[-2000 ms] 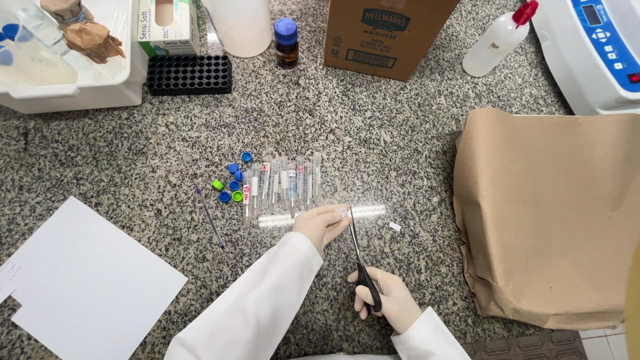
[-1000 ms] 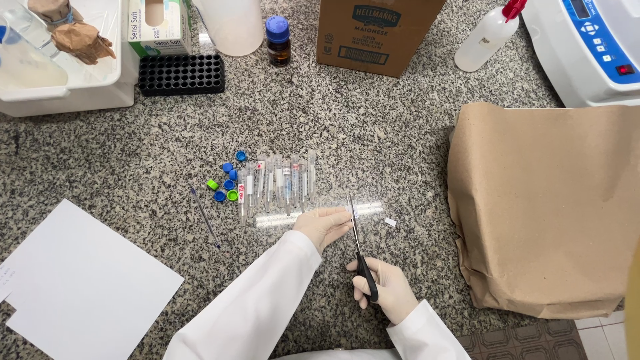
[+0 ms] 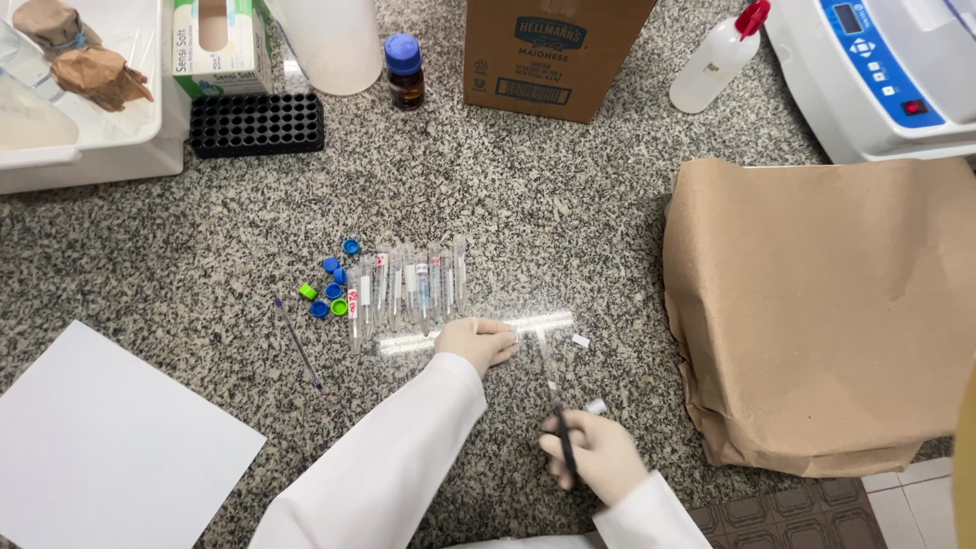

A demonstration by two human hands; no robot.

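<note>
My gloved right hand (image 3: pixel 598 454) is closed round the black handles of a pair of scissors (image 3: pixel 564 435), whose blurred blades point up and away. My gloved left hand (image 3: pixel 476 343) has its fingertips pinched together left of the blades; a small pale scrap seems to show at them, though what it is cannot be told. One small white paper piece (image 3: pixel 581 341) lies right of the blades, another (image 3: pixel 595 406) just above my right hand. Beyond my left hand, several clear conical tubes (image 3: pixel 396 290) lie side by side, some with labels. Blue caps (image 3: pixel 333 290) and green caps (image 3: pixel 339 307) are scattered beside them.
A pen (image 3: pixel 299 343) and white paper sheets (image 3: pixel 114 450) lie left. Behind stand a black tube rack (image 3: pixel 257 126), glove box (image 3: pixel 229 76), white tray (image 3: pixel 91 168), amber bottle (image 3: pixel 405 84), cardboard box (image 3: pixel 534 107), wash bottle (image 3: pixel 709 72) and white device (image 3: pixel 854 130). Brown paper (image 3: pixel 823 320) covers something right.
The scissors have moved away from my left fingertips, where their blades were earlier. A second white piece now shows near my right hand.
</note>
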